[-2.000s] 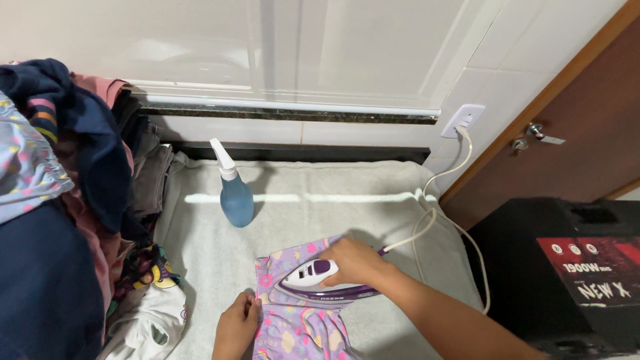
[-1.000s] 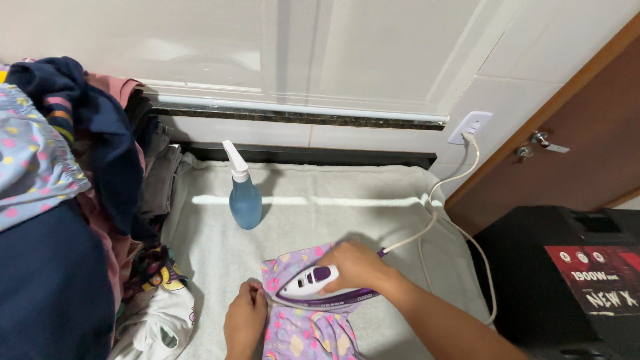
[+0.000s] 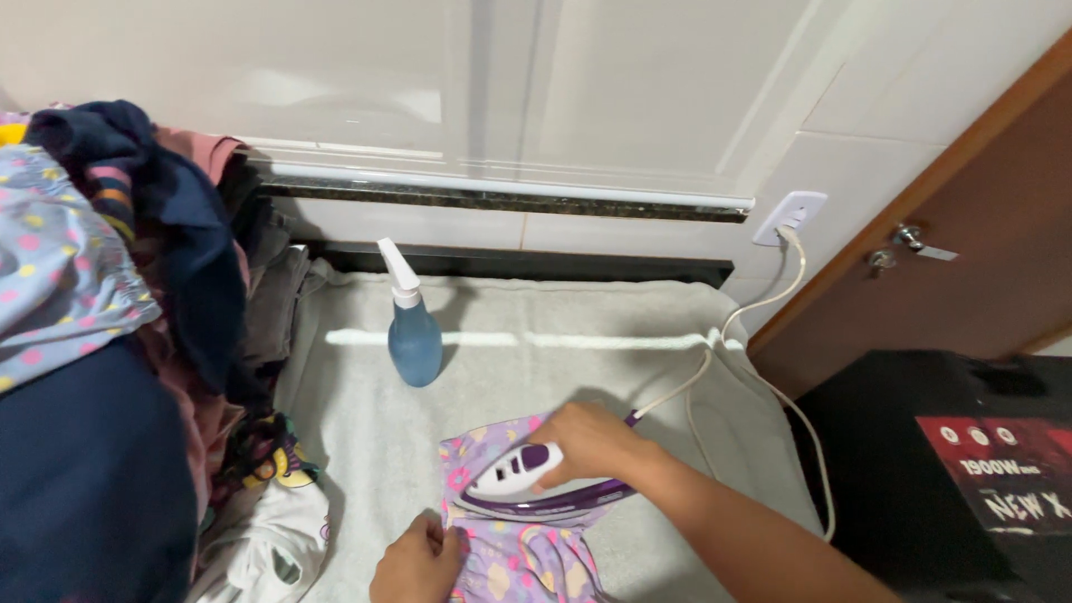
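A purple and white electric clothes iron (image 3: 536,486) lies flat on a lilac printed garment (image 3: 511,561), its tip pointing left. My right hand (image 3: 582,444) is closed around the iron's handle. At the garment's left edge, my left hand (image 3: 419,561) has its fingertips bent against the fabric; whether they pinch it is hard to see. A blue spray bottle (image 3: 415,343) with a white nozzle stands behind, on the pale green towel-like cloth (image 3: 586,310) that covers the surface. The iron's white cord (image 3: 816,444) loops at the right and runs to a wall outlet (image 3: 791,219).
A high pile of clothes (image 3: 84,469) fills the left side, with a white printed garment (image 3: 272,536) at its foot. On the right stands a black box-shaped thing (image 3: 888,394) with a red printed label. Behind it is a brown door (image 3: 988,218) with keys in its lock.
The iron, my right hand and my left hand hold nearly the same places on the garment as before. The view has shifted slightly.
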